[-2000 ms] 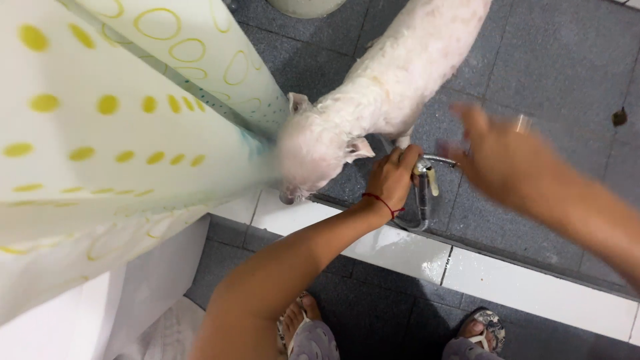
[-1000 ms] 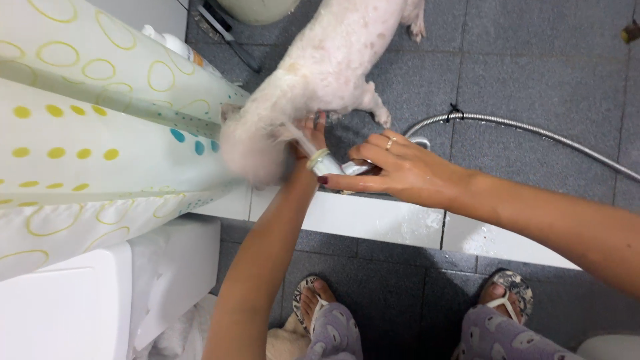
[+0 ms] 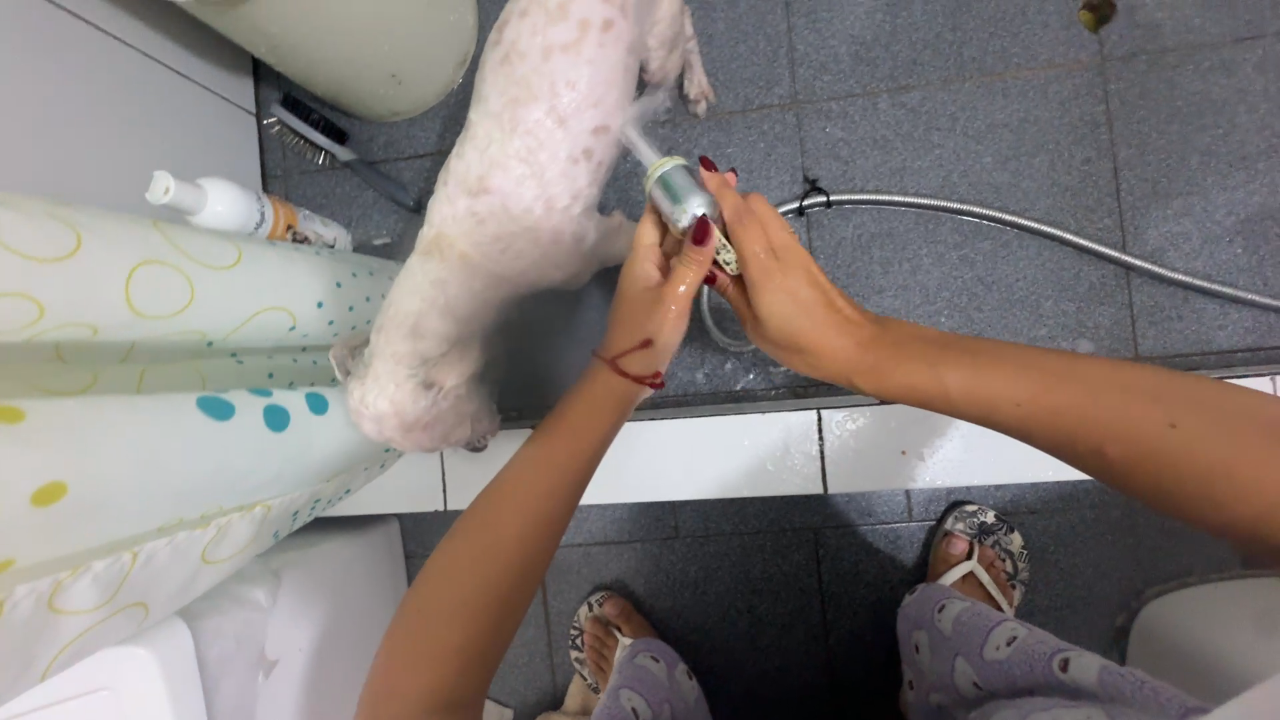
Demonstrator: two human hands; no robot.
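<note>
A wet white dog [image 3: 540, 150] stands on the grey tiles, its head low over the white tiled ledge beside the curtain. Both my hands are around a metallic spray head [image 3: 682, 192] to the right of its body. My left hand [image 3: 660, 270] grips it from below, the thumb on its near side. Against its right side lies my right hand [image 3: 775, 270], fingers closed about the lever and neck. Water sprays from the nozzle toward the dog's flank. A metal hose [image 3: 950, 205] runs off to the right.
A patterned shower curtain [image 3: 180, 400] hangs at the left, touching the dog's head. Behind it are a white pump bottle [image 3: 240, 208], a brush [image 3: 345, 150] and a pale rounded fixture [image 3: 390, 60]. The white tiled ledge [image 3: 720, 455] separates the wet floor from my sandalled feet.
My left hand, at the dog a second ago, is now on the spray head with my right. The spray head has turned toward the dog's flank. The dog's head has come lower in view.
</note>
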